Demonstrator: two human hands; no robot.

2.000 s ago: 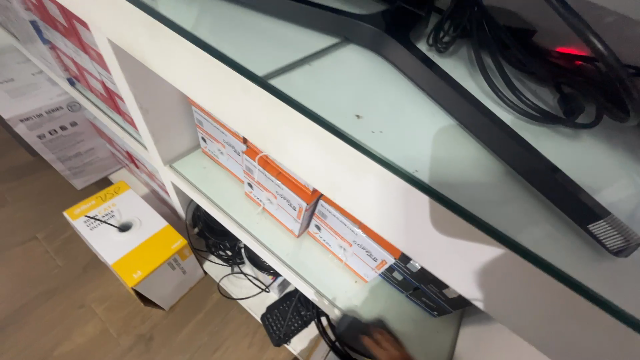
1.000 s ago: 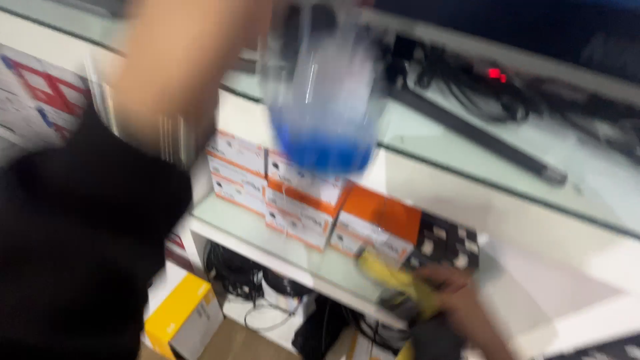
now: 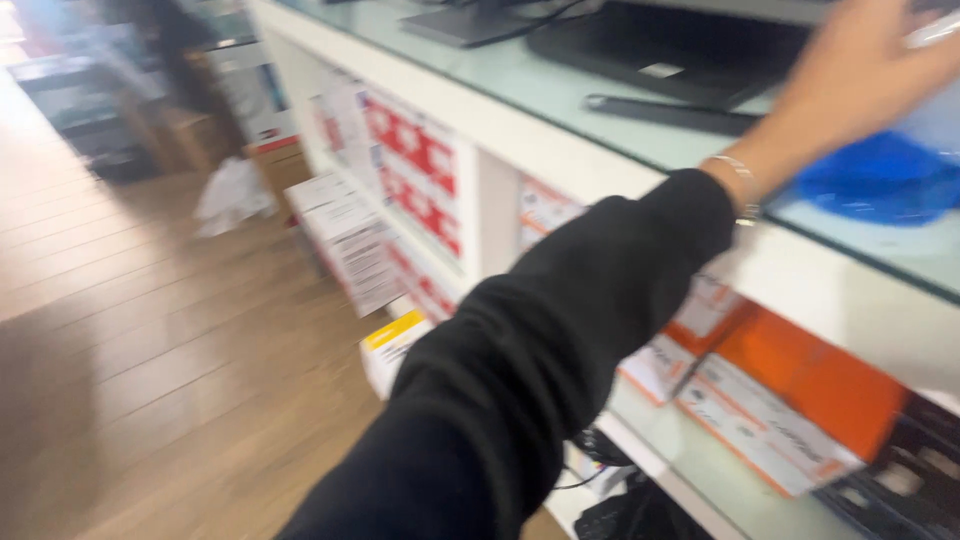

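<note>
My left hand (image 3: 881, 64) reaches in from the lower middle to the top right, in a black sleeve and with a bracelet at the wrist. It is closed around the upper part of a clear bottle with blue liquid (image 3: 881, 180), just above the glass top (image 3: 930, 244); the fingers are partly cut off by the frame edge. Blur hides the bottle's details. My right hand is out of view.
A black device (image 3: 675, 45) and a dark bar (image 3: 667, 112) lie on the glass top. Orange and white boxes (image 3: 772, 420) fill the shelf below. A yellow and white box (image 3: 394, 337) and a white bag (image 3: 234, 196) are on the wooden floor.
The view has swung left along the shelving. My left hand, holding the bottle, is now over the glass top. My right hand, which held a yellow item a second ago, has left the view.
</note>
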